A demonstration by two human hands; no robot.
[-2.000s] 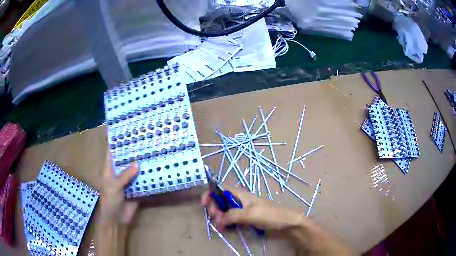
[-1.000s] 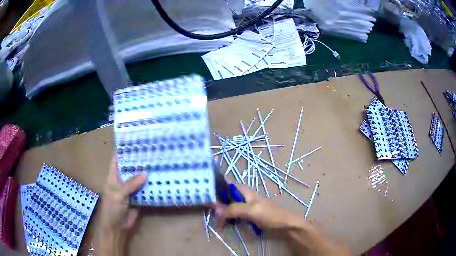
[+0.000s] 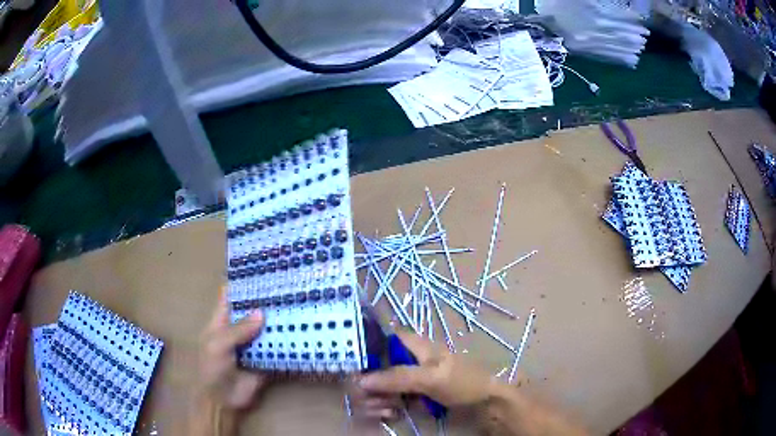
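Observation:
A white-blue PCB panel point(image 3: 293, 268) with rows of dark components is held up, tilted, left of centre. My left hand point(image 3: 234, 362) grips its lower left corner, thumb on the front face. My right hand point(image 3: 425, 375) holds blue-handled diagonal cutters point(image 3: 393, 351) at the panel's lower right edge. The cutter jaws are blurred and partly hidden, so I cannot tell if they are closed. Thin pale edge strips point(image 3: 421, 272) lie criss-cross on the brown worktop just right of the panel.
More panels point(image 3: 102, 362) lie at left beside pink bundles point(image 3: 15, 272). Stacked panels point(image 3: 655, 217) lie at right near purple-handled pliers point(image 3: 628, 145), with tiny pale bits point(image 3: 638, 298) below. Behind are white papers point(image 3: 476, 85), a grey post point(image 3: 174, 102) and a black cable point(image 3: 340, 66).
The held panel has shifted right and slightly down and turned edge-on somewhat. Both hands moved with it, the cutters staying at its right edge. The camera view has shifted a little.

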